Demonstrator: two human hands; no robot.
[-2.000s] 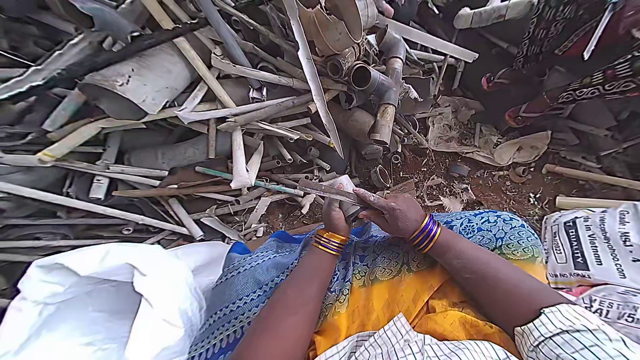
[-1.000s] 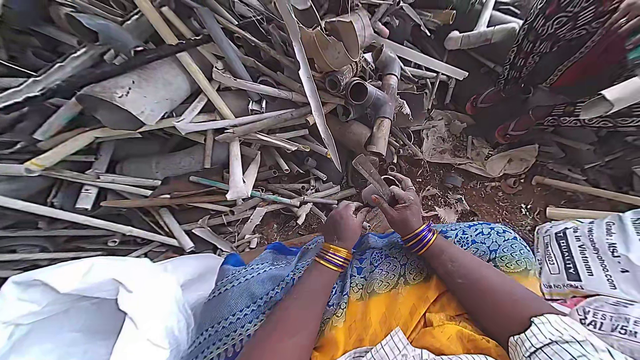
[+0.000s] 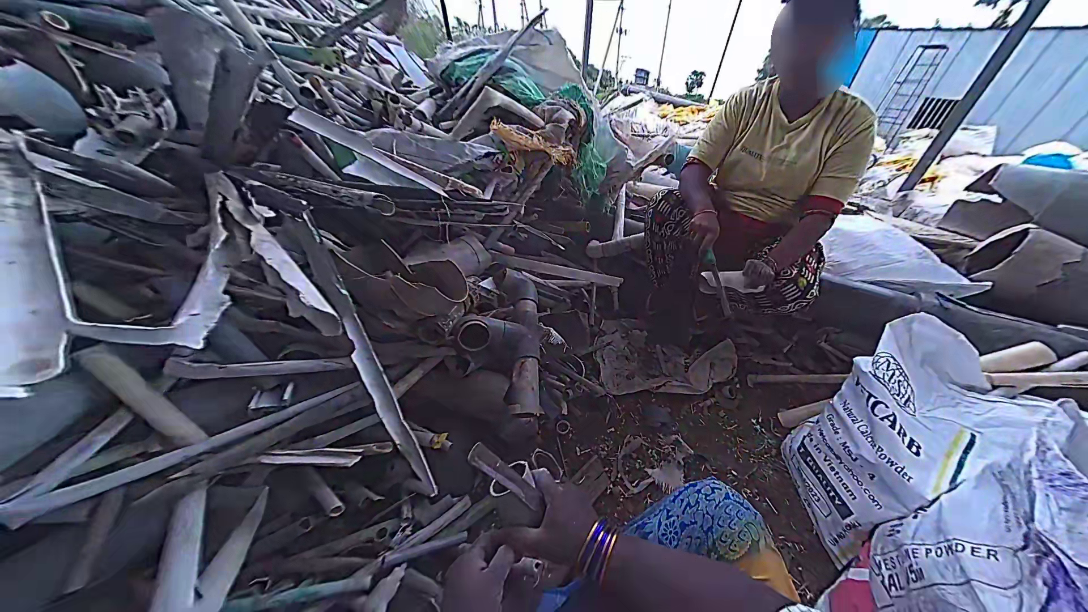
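Observation:
Low in the middle of the head view, my right hand (image 3: 565, 520), with bangles on its wrist, has its fingers closed around a short flat grey piece (image 3: 503, 474); whether this is a blade or a pipe scrap cannot be told. A light-rimmed pipe end shows behind it. Just left and below, my left hand (image 3: 480, 574) has curled fingers close to the right hand; what it holds is hidden. Split pipe scraps lie around both hands. A grey branched pipe fitting (image 3: 523, 348) rests on the pile beyond them.
A large heap of broken pipes (image 3: 280, 408) rises at left, with a long pointed strip (image 3: 374, 382) leaning near my hands. Printed white sacks (image 3: 901, 442) stand at right. Across from me, a seated person (image 3: 773, 170) holds a green-handled tool (image 3: 716, 276) and a pale piece.
The view has tilted up strongly, bringing the seated person into sight. Two seconds ago both hands were together at a pale piece and a flat grey piece; a second ago the right held the flat piece.

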